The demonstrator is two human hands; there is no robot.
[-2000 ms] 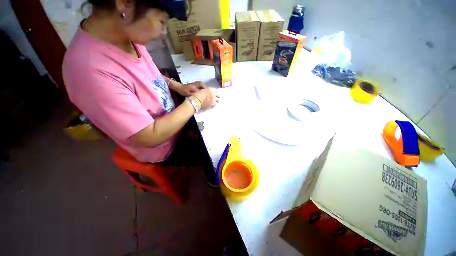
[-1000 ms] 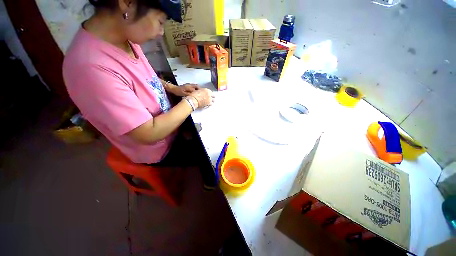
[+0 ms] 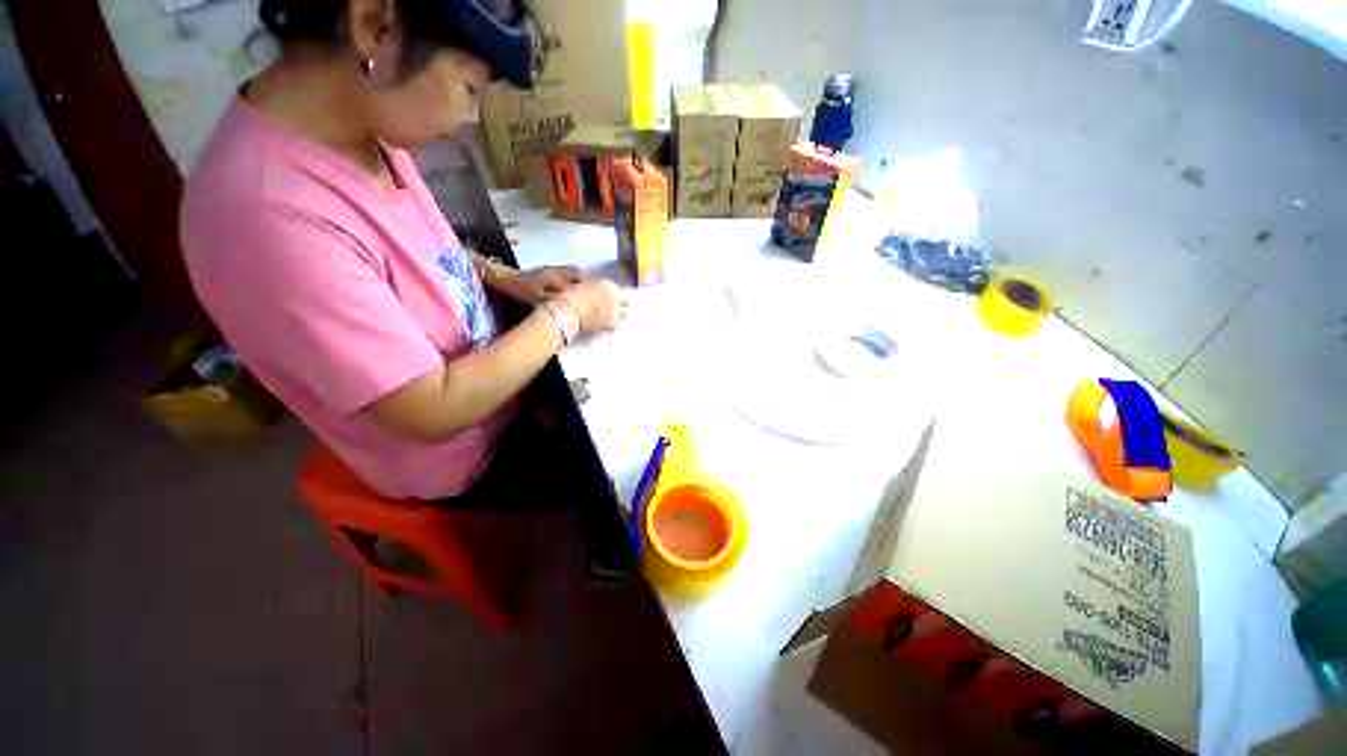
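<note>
Neither of my hands is in view. Nearest in front of me, an open brown carton [image 3: 1034, 576] lies at the lower right of the table, black print on its upper face, with orange and black boxes [image 3: 968, 672] inside. A tape dispenser [image 3: 691, 535] with a yellow roll and a blue handle lies left of it, by the table's near edge. A whitish tape roll [image 3: 857, 352] lies flat beyond the carton, a pale strip curving from it.
A person in a pink shirt [image 3: 318, 266] sits on a red stool [image 3: 429, 547] at the left. Two orange boxes [image 3: 641, 222] [image 3: 811, 201] stand farther back, before brown cartons [image 3: 734, 148]. A second dispenser [image 3: 1123, 439] and a yellow roll [image 3: 1015, 303] lie along the wall.
The view has shifted, so table items sit further left, and a wall socket now shows at the top right. The seated person's hands stay close together over the table.
</note>
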